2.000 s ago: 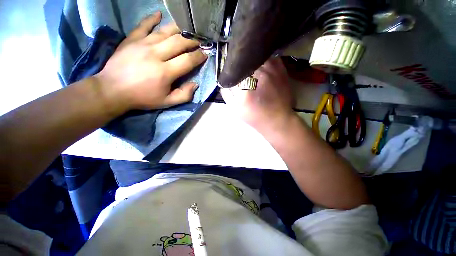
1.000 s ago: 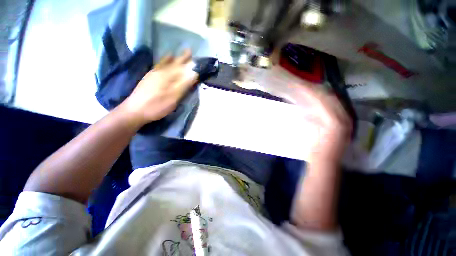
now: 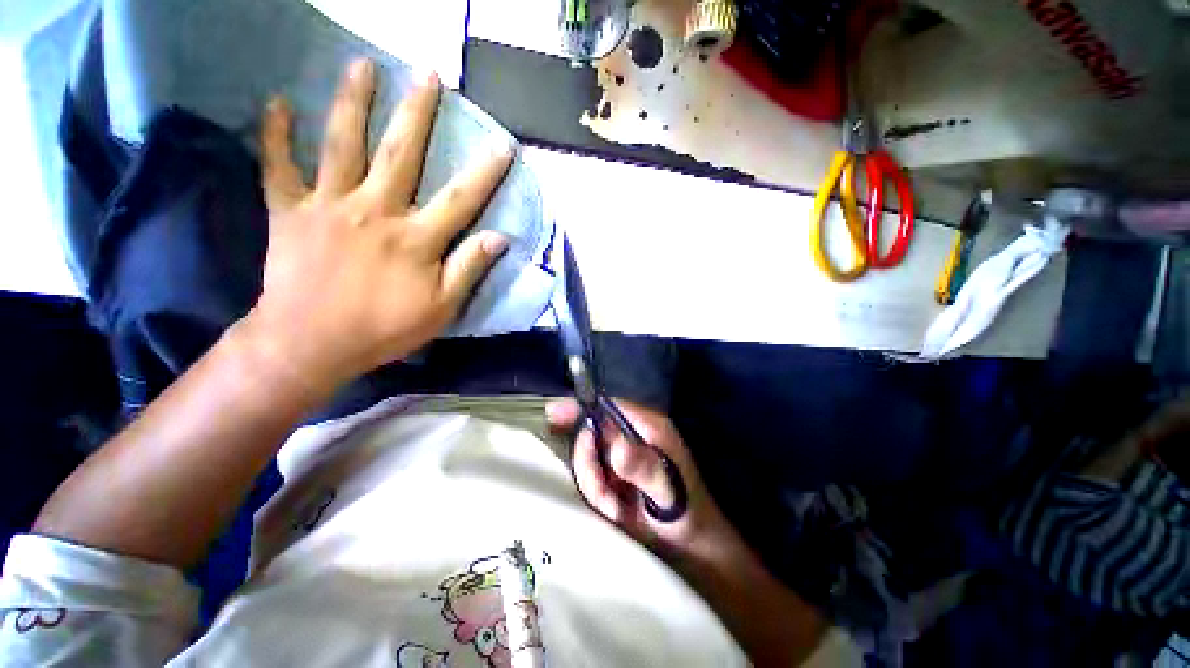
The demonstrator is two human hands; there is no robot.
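A large garment panel (image 3: 196,59), pale grey-blue with dark navy folds at its lower left, lies on the white table at the left. My left hand (image 3: 372,235) lies flat on it, palm down with fingers spread. My right hand (image 3: 640,476) holds black scissors (image 3: 581,352) by the handle loops, below the table's front edge. Their blades point up and touch or nearly touch the panel's right edge, near a small pale flap. I cannot tell whether the blades are on the cloth or beside it.
The sewing machine bed (image 3: 1005,118) is at the upper right. Yellow and red scissors (image 3: 861,215), a small yellow-green tool (image 3: 962,251) and a twisted white rag (image 3: 998,287) lie right of centre. A red pad (image 3: 796,85) is behind. Another person's striped sleeve (image 3: 1109,535) shows at right.
The panel and my left hand are out from the needle area, to the left and nearer. My right hand has moved from the machine to near my lap, now with the black scissors, which lay beside the coloured pair.
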